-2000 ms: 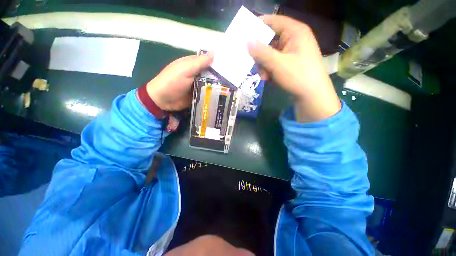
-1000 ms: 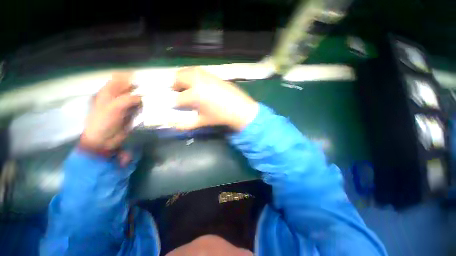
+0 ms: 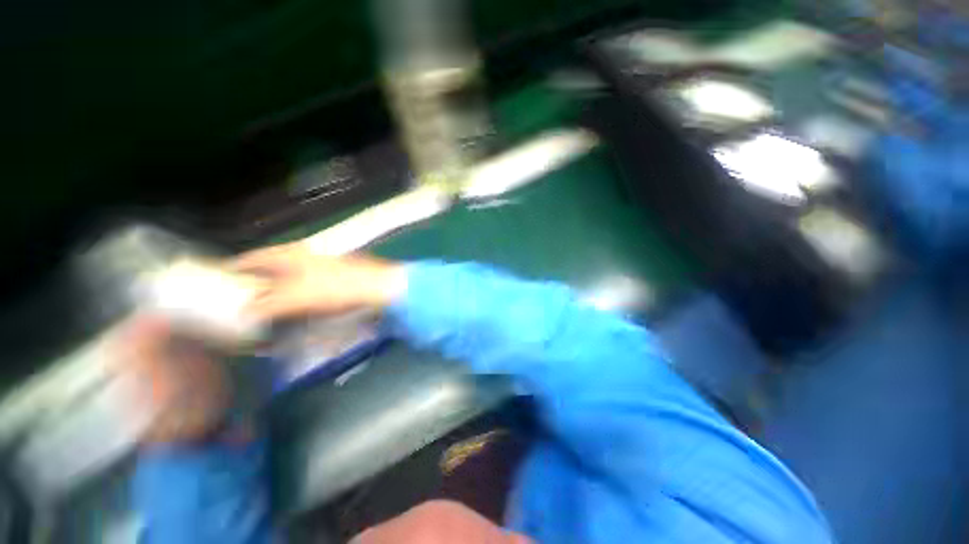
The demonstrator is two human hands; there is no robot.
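Note:
The whole view is blurred. A bright white card [image 3: 202,298] is at the left, between my hands. My right hand [image 3: 308,278] reaches in from the right, its fingers closed on the card's right side. My left hand [image 3: 175,383] is just below the card and strongly smeared; its grip cannot be told. The blue edge of the parts tray [image 3: 335,364] shows below my right hand, with pale blurred contents. The phone assembly cannot be made out.
A black phone rack tray [image 3: 680,191] with several bright phones stands at the right. A tape-wrapped post [image 3: 434,117] rises behind the white strip [image 3: 531,165]. A person's blue sleeve [image 3: 919,175] is at the upper right. A pale sheet [image 3: 85,430] lies at the left.
The view has swung right and tilted, so my hands and the white card now appear farther left. The phone seen below the card earlier no longer shows clearly. More of the rack tray shows.

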